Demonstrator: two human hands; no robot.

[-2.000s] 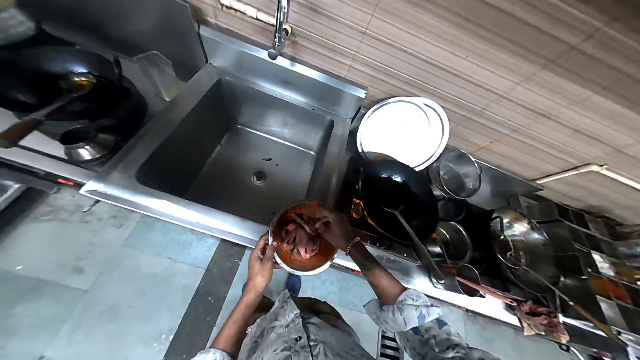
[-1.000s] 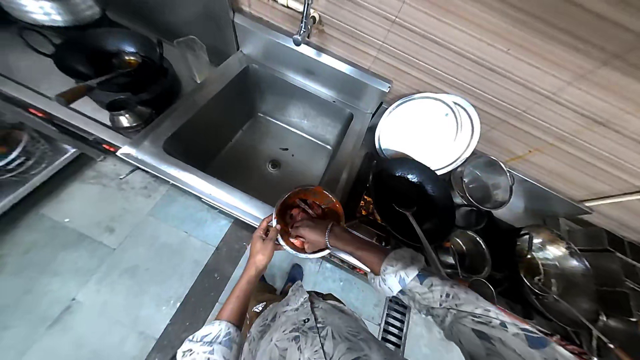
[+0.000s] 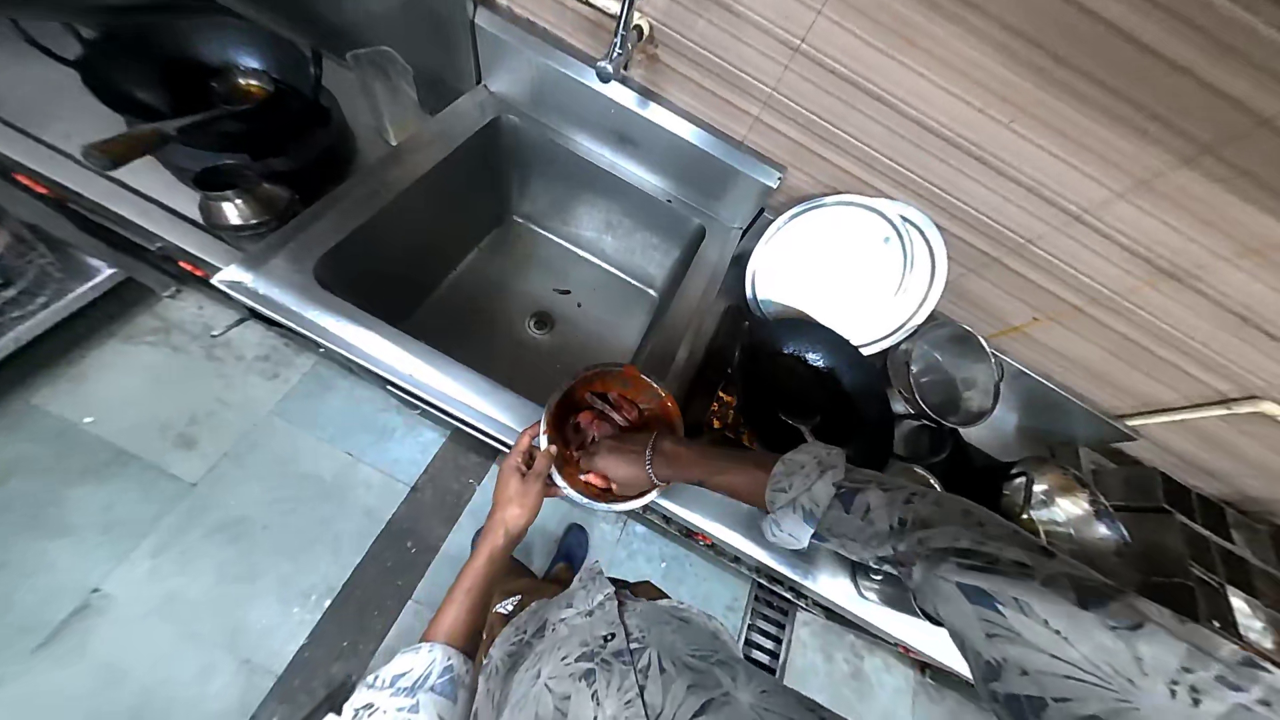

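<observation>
A round metal bowl with red marinade inside is at the front edge of the steel sink, partly over the basin. My left hand grips its left rim, thumb on the edge. Down inside the bowl, my right hand is among dark red pieces that look like meat coated in the marinade. A chain bracelet is on the right wrist. The right fingertips are hidden by the hand and the marinade, so their grip on any piece cannot be told.
Behind the bowl lies the sink basin, under a tap. To the right, a black wok sits by burner flames, near white round lids or plates and a steel pot. Another wok with a ladle stands left.
My right hand has gone deeper into the bowl since two seconds ago. The left hand stays on the rim. The view has shifted somewhat.
</observation>
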